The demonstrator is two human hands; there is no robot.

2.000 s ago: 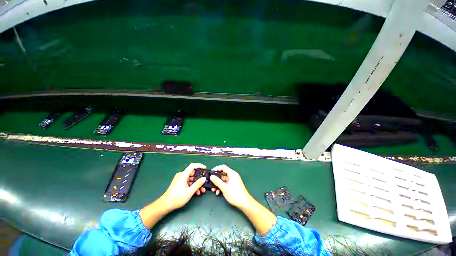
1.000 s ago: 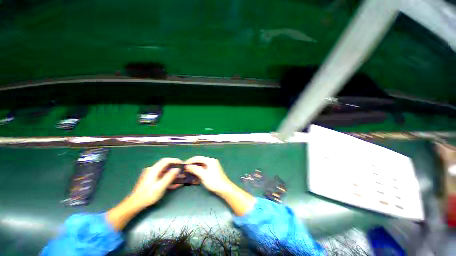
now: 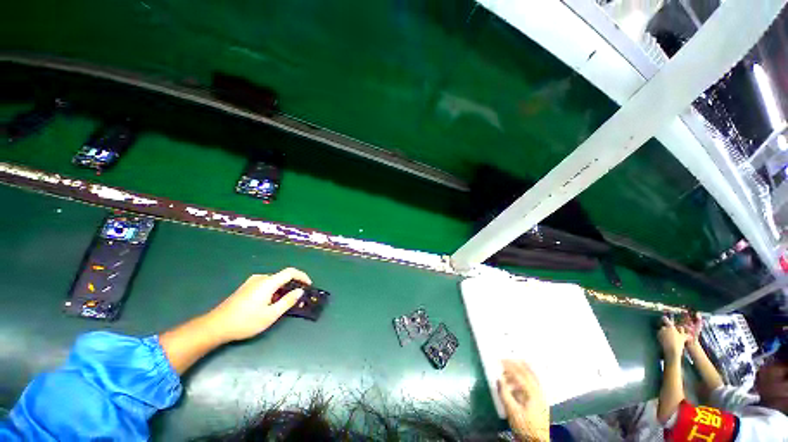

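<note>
My left hand [image 3: 259, 304] rests on the bench with its fingers on a small black cover [image 3: 310, 302], whose right part sticks out from under the fingertips. My right hand [image 3: 524, 399] is at the lower left part of the white parts tray [image 3: 553, 332], partly cut off by the picture's bottom; its finger grip is unclear. Two spare black covers [image 3: 412, 325] [image 3: 441, 345] lie between my hands, left of the tray. A phone body [image 3: 111, 268] lies at the left, its shiny circuit end toward the belt.
The worn edge rail [image 3: 285, 233] runs along the green belt [image 3: 346, 211], which carries spaced phones [image 3: 259, 177]. A slanting white post [image 3: 562, 186] stands behind the tray. Black stacked blocks [image 3: 544, 246] lie on the belt. At right, another person's hands [image 3: 679, 335] and a red armband are visible.
The view has turned to the right. My right hand has left the small black cover and moved over to the tray. My left hand stays on the cover.
</note>
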